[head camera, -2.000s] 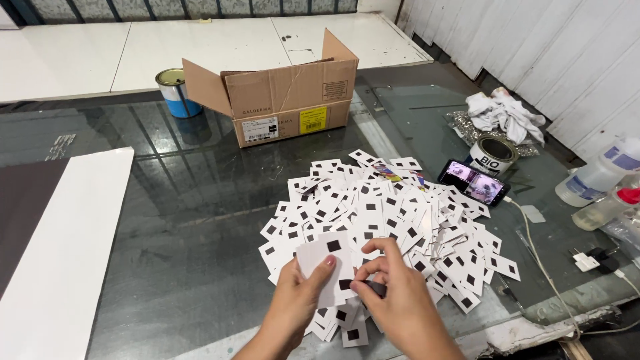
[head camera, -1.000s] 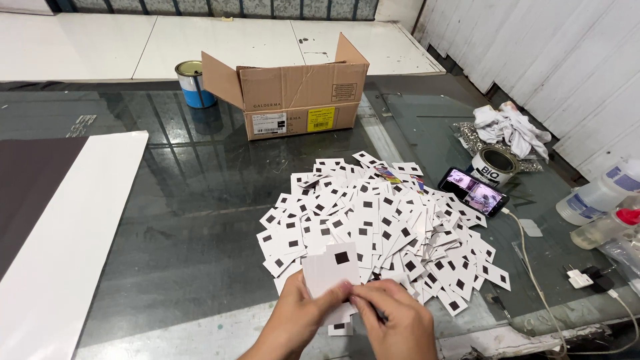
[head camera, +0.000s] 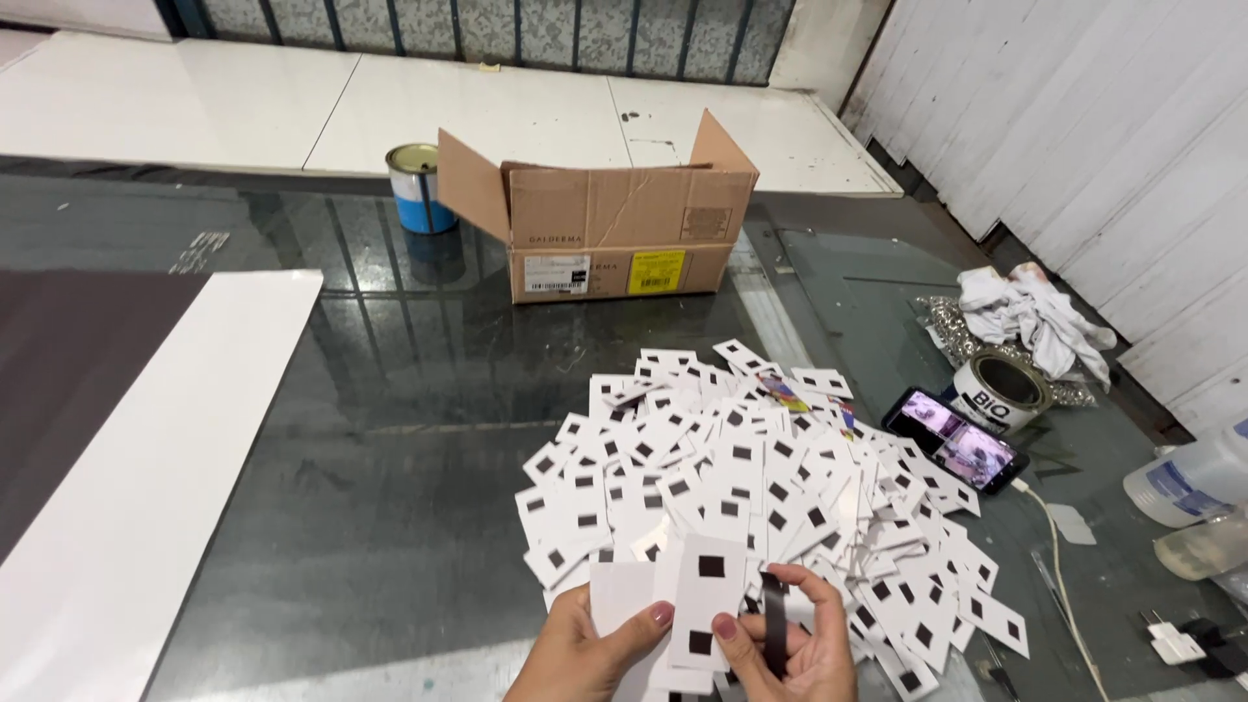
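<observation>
My left hand (head camera: 604, 643) grips several white cards, thumb on top, at the bottom centre. The front card (head camera: 708, 600) bears two black squares. On its right side, my right hand (head camera: 795, 634) pinches the card's edge with the thumb, and a black strip (head camera: 774, 624) loops between its fingers. Beyond both hands spreads a large heap of similar white cards (head camera: 741, 453) with black squares, a few pieces with coloured print among them.
Behind the heap stand an open cardboard box (head camera: 624, 210) and a blue-banded can (head camera: 422, 200). At right are a phone (head camera: 955, 439) on a cable, an open can (head camera: 1004, 385), white cloth (head camera: 1033, 312), plastic bottles and a plug (head camera: 1170, 639). A white-edged sheet (head camera: 224, 390) lies left.
My right hand's fingers have lifted and spread from the card, and the black strip now shows between them. A card with two black squares is now in front of the held cards.
</observation>
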